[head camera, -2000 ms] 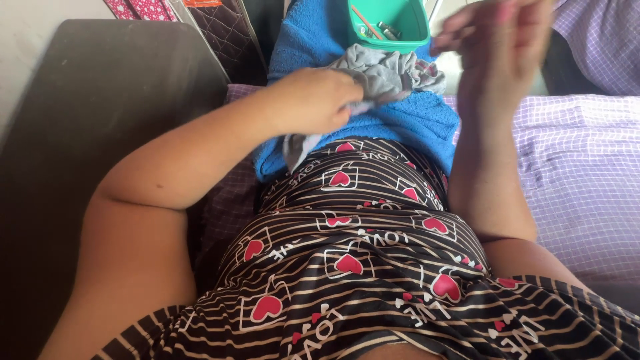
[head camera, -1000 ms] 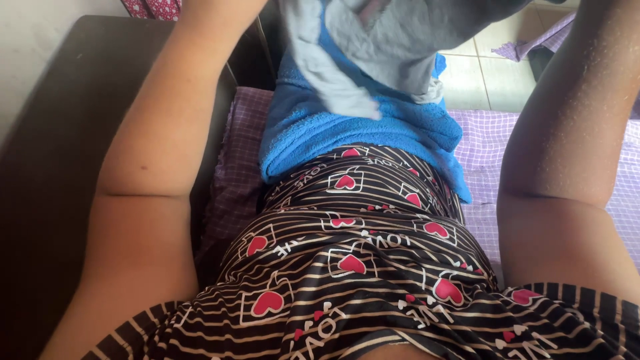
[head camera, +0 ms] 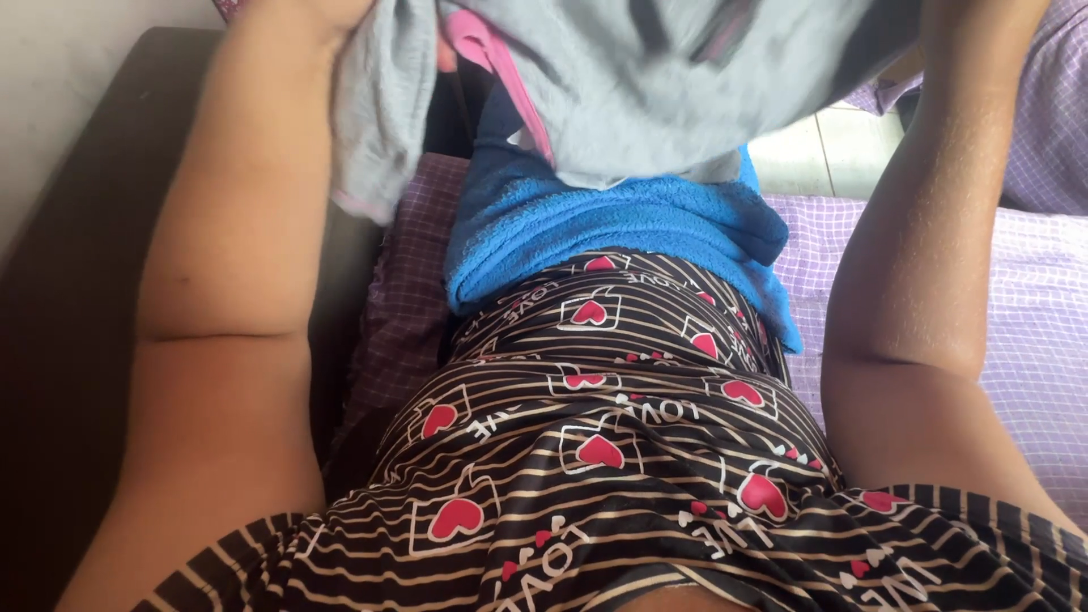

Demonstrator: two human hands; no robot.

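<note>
A grey cloth garment with pink trim hangs spread across the top of the view, between my raised forearms. My left hand grips its left side; a bit of finger shows beside the pink edging, and the rest is hidden by cloth or cut off by the frame. The garment's right side reaches my right hand, of which only the wrist end shows at the top edge, so its fingers cannot be seen. Under the garment, a blue terry towel covers my lap.
Purple checked cloth covers the seat on both sides of me. A dark wooden armrest or panel runs along the left. Pale floor tiles show beyond the seat, with more purple checked cloth at the upper right.
The garment lay bunched on the towel, under my left hand; it is now lifted and spread. My right hand has come up to its right side. The green tub beyond the towel is no longer visible.
</note>
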